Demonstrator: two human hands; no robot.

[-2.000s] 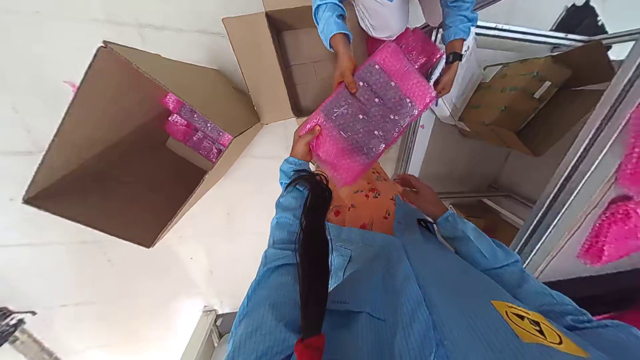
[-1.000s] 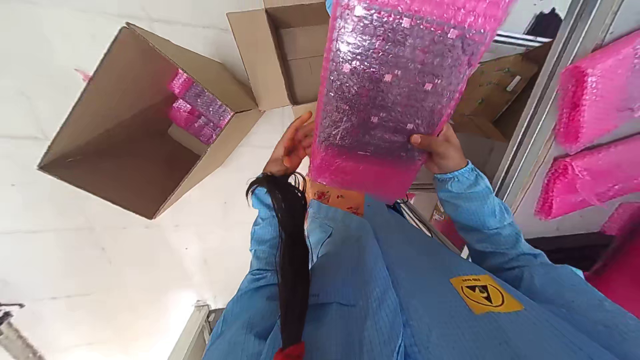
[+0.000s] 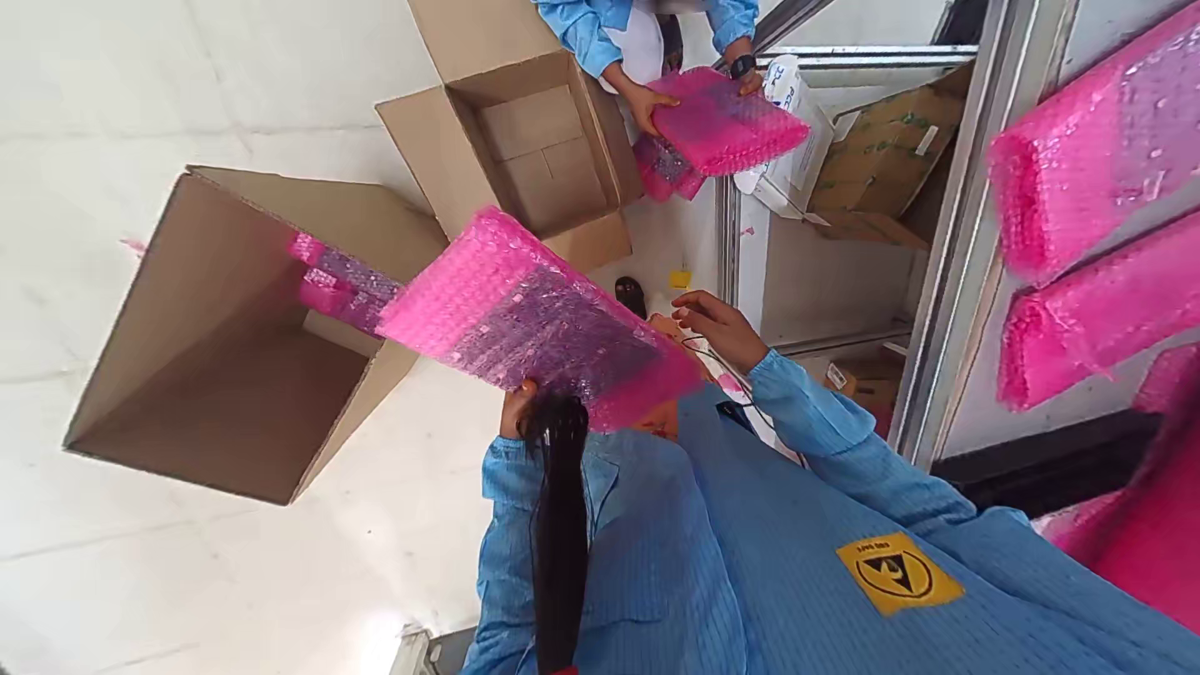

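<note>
My left hand (image 3: 517,408) grips the lower edge of a pink bubble-wrap package (image 3: 553,323) with darker contents showing through; hair partly covers that hand. The package's far left end overlaps the rim of a tall open cardboard box (image 3: 253,347), where several similar wrapped packages (image 3: 342,281) line the inner wall. My right hand (image 3: 720,328) is off the package, to its right, fingers apart and slightly bent, with nothing in it. A thin dark cord passes beside that hand.
A second open cardboard box (image 3: 544,150) stands ahead. Beyond it a co-worker's hands hold another pink bubble-wrap package (image 3: 727,122). At right are a metal frame (image 3: 966,225), a brown carton (image 3: 881,159) behind it, and more pink packages (image 3: 1106,300).
The package has moved left toward the tall box with my left hand. My right hand held it one second ago and has let go. The co-worker's hands are in view again with another package.
</note>
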